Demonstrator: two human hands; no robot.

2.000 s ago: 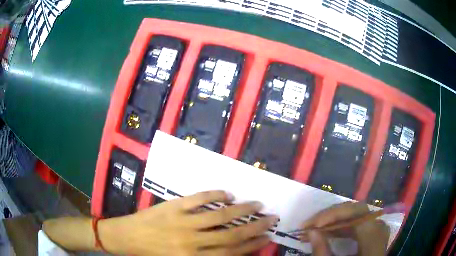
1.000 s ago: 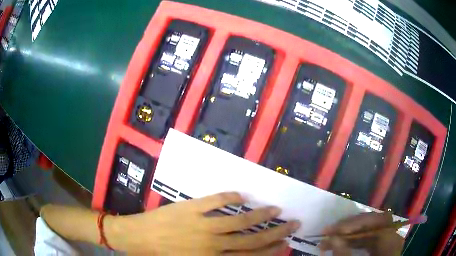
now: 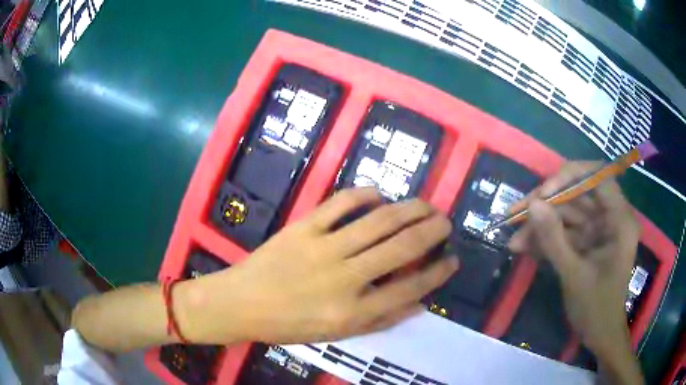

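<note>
My right hand (image 3: 583, 225) holds a thin tool (image 3: 579, 185) with an orange shaft and a purple end like a pencil. Its tip is at the silver patches of the third phone (image 3: 481, 259) in the top row. My left hand (image 3: 323, 278) is spread palm down over the second phone (image 3: 399, 147), fingers a little apart, with nothing seen in it. Black phones with open backs lie in the red-pink foam tray (image 3: 256, 56). A white backing sheet (image 3: 444, 346) with black strips lies across the tray below my hands, partly hidden.
The tray lies on a green surface (image 3: 135, 150). Fanned white sheets with black bars (image 3: 519, 68) lie beyond it. Another patterned sheet (image 3: 75, 22) is at the top left. Part of another person in checked cloth (image 3: 37, 233) shows at the left edge.
My right hand has moved up from the backing sheet to the third phone. My left hand has left the sheet and moved up over the second phone. The sheet sits lower in view.
</note>
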